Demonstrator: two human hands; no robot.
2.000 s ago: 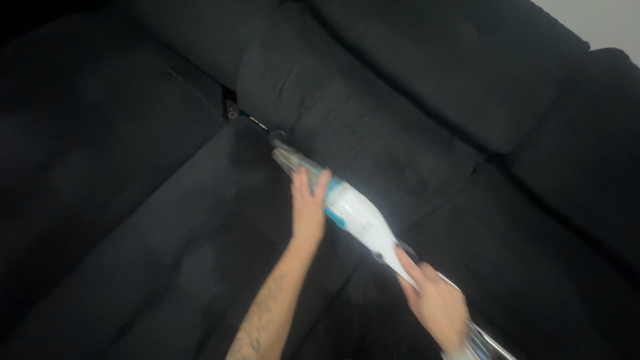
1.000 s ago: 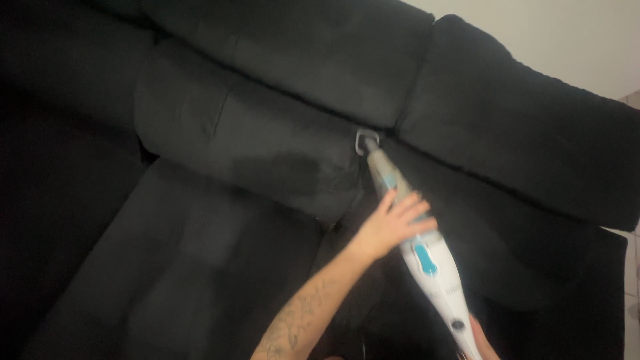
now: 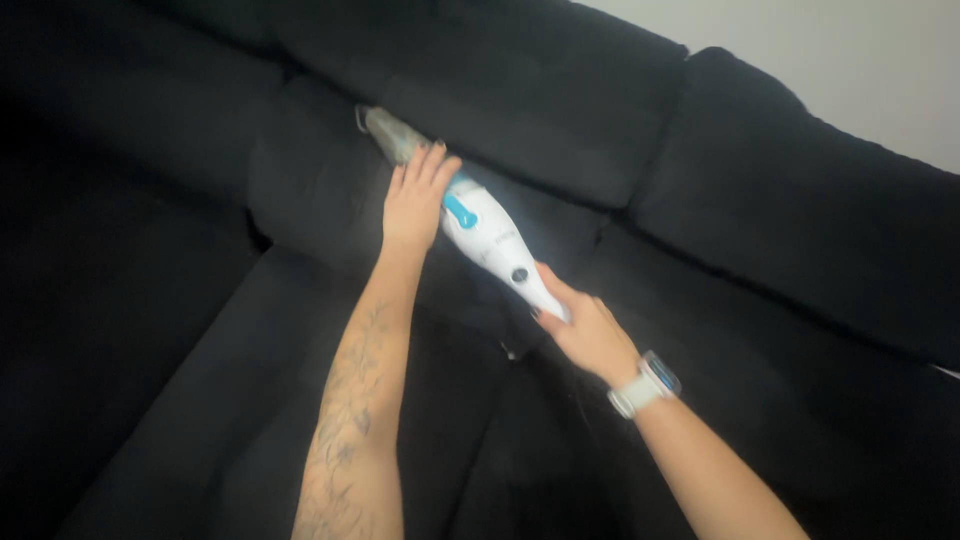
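Observation:
A white and blue handheld vacuum cleaner lies diagonally across the middle of the view, its clear nozzle end at the upper left. The nozzle tip is at a back cushion of a black fabric sofa, near the seam between cushions; whether it touches is hard to tell. My left hand rests over the front of the vacuum, behind the nozzle, fingers spread along its top and side. My right hand is closed around the rear handle, and a smartwatch with a light band is on that wrist.
Black sofa cushions fill most of the view, with dark gaps between them. A small pale spot shows near a seam below the vacuum. Behind the sofa, at the upper right, stands a light wall.
The vacuum's nozzle has moved left along the back cushion since one second ago, with both hands on the vacuum. More of my right hand and its watch shows now.

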